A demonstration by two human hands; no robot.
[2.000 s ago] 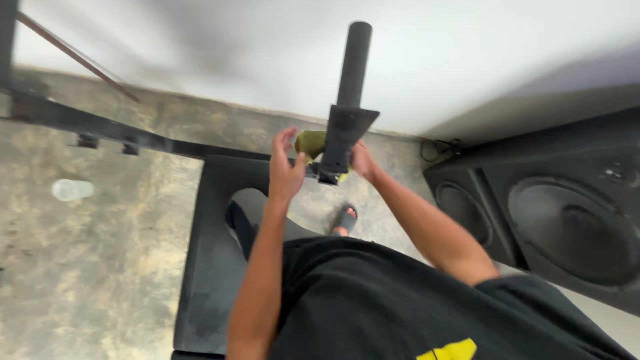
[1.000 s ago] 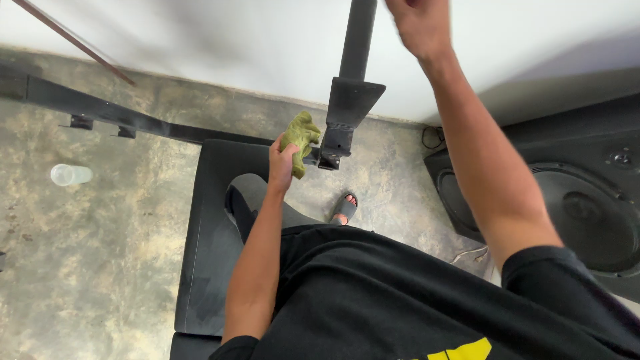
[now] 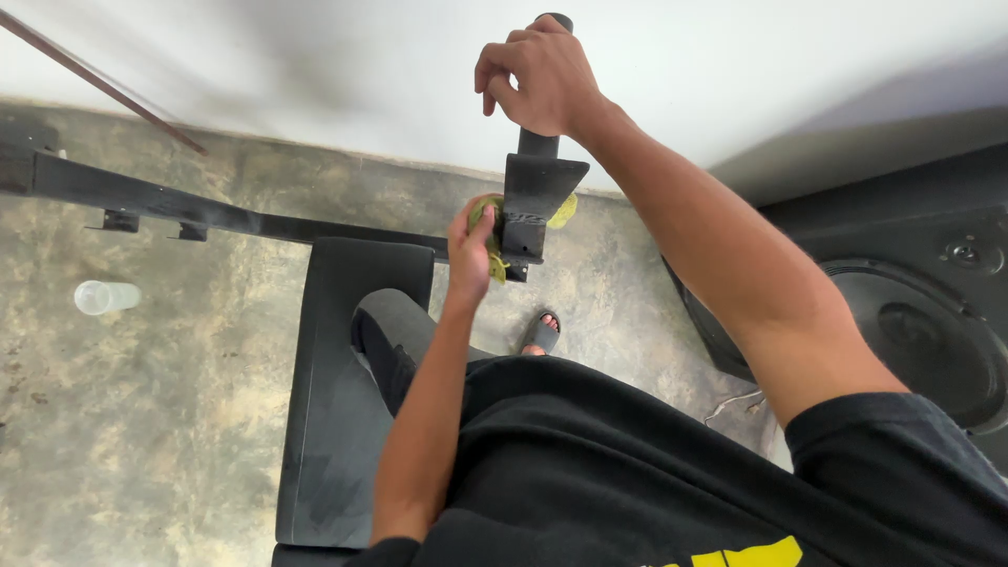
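Note:
My left hand (image 3: 474,248) holds a yellow-green cloth (image 3: 488,228) against the left side of a black metal bracket (image 3: 539,189). More of that cloth shows on the bracket's far right side. Above the bracket a black metal tube (image 3: 539,143) rises, and my right hand (image 3: 539,75) is at its upper part, fingers curled. Whether those fingers grip the tube cannot be told, as the back of the hand covers much of it. The bracket stands at the end of a black metal beam (image 3: 283,227).
A black padded bench (image 3: 339,409) is under my leg. A clear plastic cup (image 3: 118,297) lies on the concrete floor at left. A large black loudspeaker (image 3: 906,339) stands at right, near a cable (image 3: 728,403). A white wall (image 3: 354,79) and a brown rod (image 3: 102,79) are ahead.
Two seconds ago both hands were at the bracket with the cloth. My right hand then rose beside the tube and is now over its upper part. The cloth, left of the bracket one second ago, now reaches behind it.

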